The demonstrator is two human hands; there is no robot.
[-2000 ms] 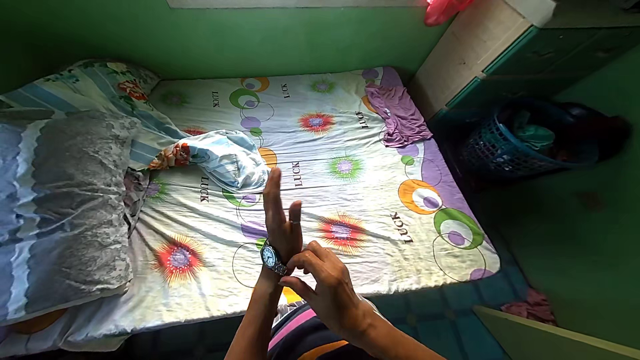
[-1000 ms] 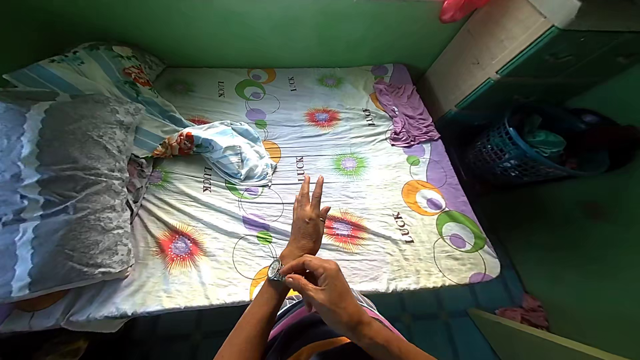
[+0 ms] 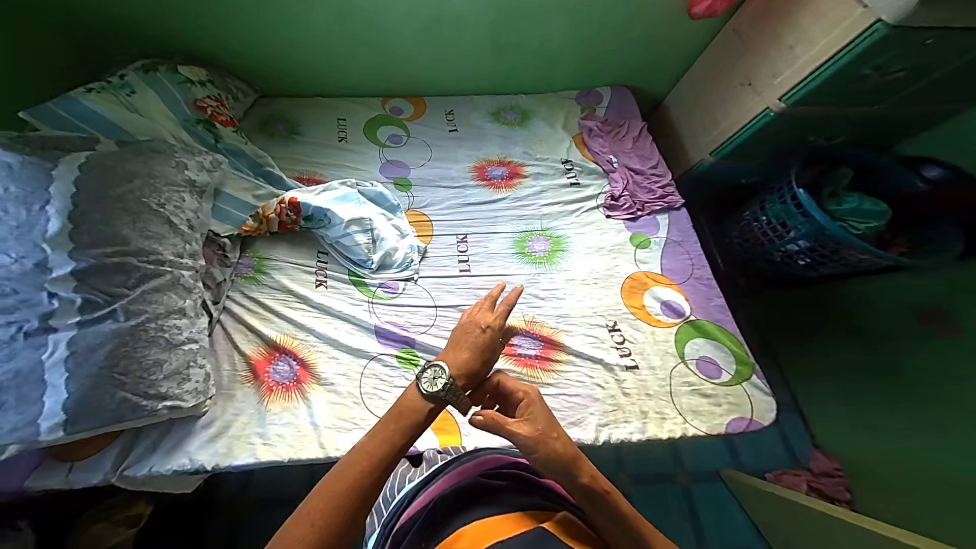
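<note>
A wristwatch with a metal band [image 3: 435, 378] sits around my left wrist, its pale dial facing up. My left hand [image 3: 476, 339] holds nothing; its fingers point away from me, some spread and others partly hidden. Just right of the watch, my right hand [image 3: 518, 408] has its thumb and index finger at the band, near the inner side of the wrist. Whether the fingertips pinch the clasp or only touch it is hard to tell. Both hands are above the near part of a bed with a patterned sheet [image 3: 488, 282].
Grey pillows [image 3: 137, 282] and a striped floral cloth [image 3: 358, 221] lie at the left of the bed. A purple garment [image 3: 633, 164] rests at its far right corner. Beyond stand a drawer cabinet [image 3: 762, 84] and a plastic laundry basket [image 3: 793, 221]. A board edge [image 3: 823, 511] shows lower right.
My left hand has turned from edge-on, with fingers raised, to its back facing up, and the watch dial has come into fuller view. My right hand stays by the band.
</note>
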